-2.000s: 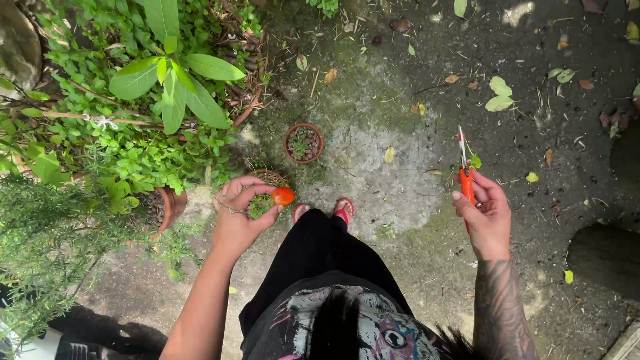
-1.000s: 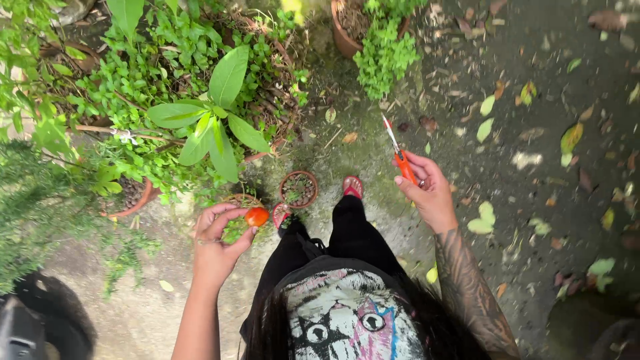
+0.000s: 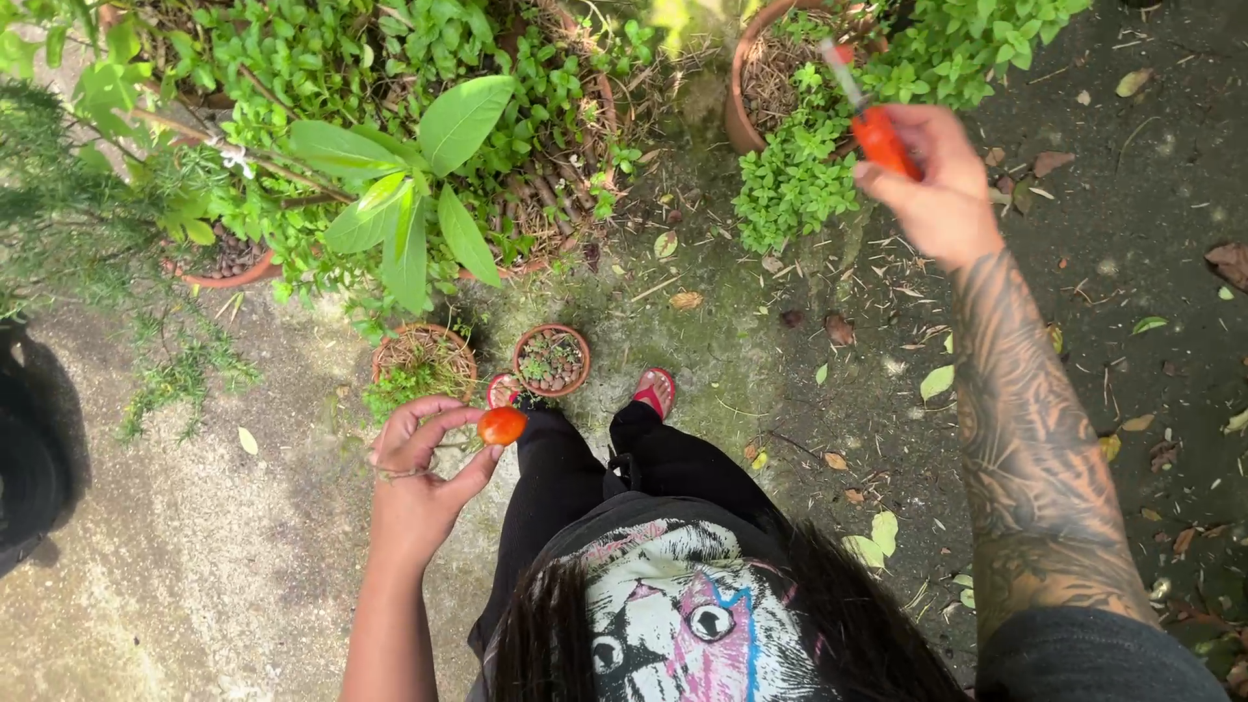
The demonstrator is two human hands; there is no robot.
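A small orange-red tomato [image 3: 502, 426] is pinched between the thumb and fingers of my left hand [image 3: 426, 458], left of my legs. My right hand [image 3: 931, 180] is raised at the upper right, closed around the orange handle of garden snips [image 3: 882, 139]. Their metal blades point up and to the left, over a leafy herb [image 3: 795, 185] in a terracotta pot [image 3: 743, 83]. The blades are blurred, and something small and reddish shows beside their tip; I cannot tell what it is.
Two small terracotta pots [image 3: 585, 363] [image 3: 378, 366] stand by my feet. A large bed of green plants [image 3: 322, 58] fills the upper left, with a broad-leaved stem [image 3: 405, 185] rising from it. A black container [image 3: 29, 458] is at the left edge. Fallen leaves [image 3: 936, 382] lie on the concrete.
My right hand has moved up with the snips, towards the potted herb. My left hand still holds the tomato. The view has shifted, showing more of the pots above.
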